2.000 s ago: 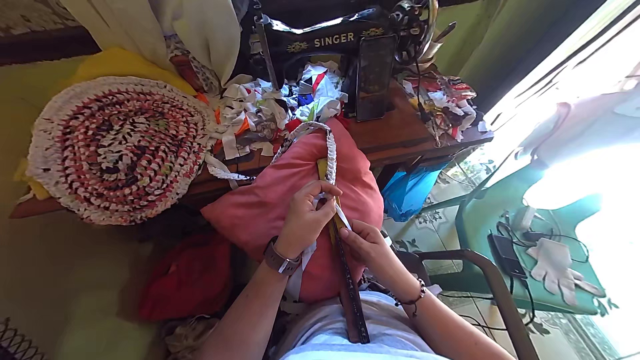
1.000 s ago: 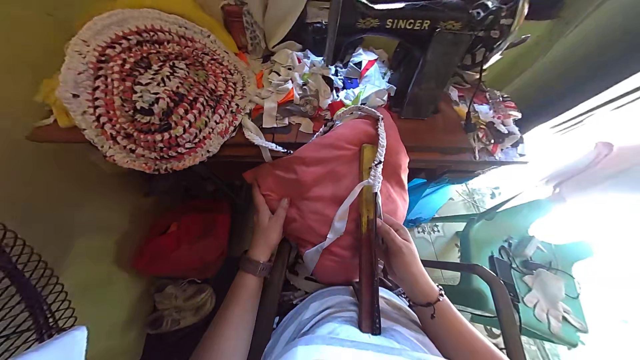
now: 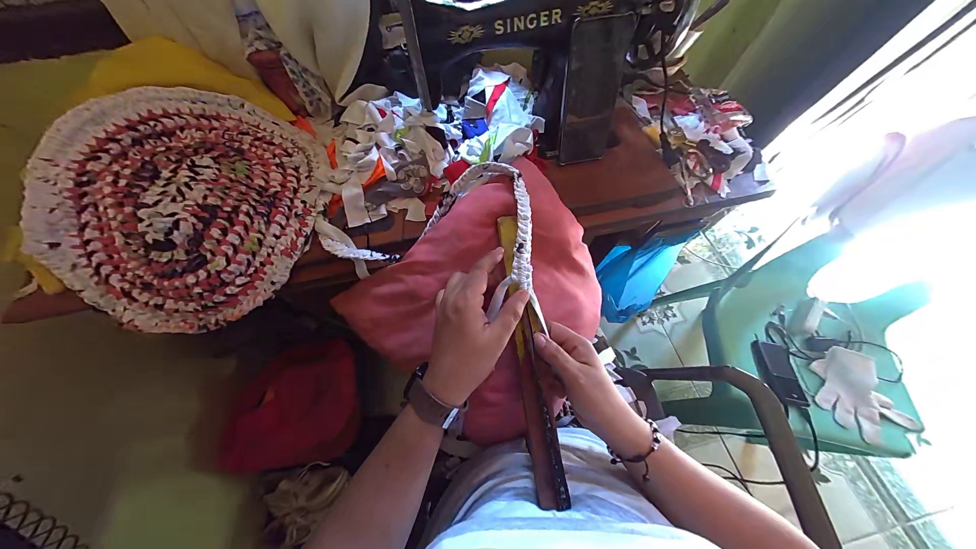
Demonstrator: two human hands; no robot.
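Observation:
A red cushion (image 3: 396, 305) rests against the table edge in front of me, with a long wooden bar (image 3: 543, 442) lying along it toward my lap. A braided fabric strip (image 3: 523, 221) loops over the cushion and ends on the bar in loose white strands. My left hand (image 3: 473, 324), with a watch on its wrist, has its thumb on the braid's lower end and its index finger raised. Between thumb and fingers my right hand (image 3: 572, 362) pinches a white fabric strand (image 3: 538, 311) beside the bar.
A round crocheted rag rug (image 3: 191, 206) and heaps of fabric scraps (image 3: 396, 145) lie on the wooden table (image 3: 587, 183) by a black Singer sewing machine (image 3: 526, 30). At right, a green chair (image 3: 724, 335) holds a white glove (image 3: 850, 389) and cables.
My left hand has moved from the cushion's left side to the braid's end. My right hand has gone from the bar's side to a strand. The view has shifted.

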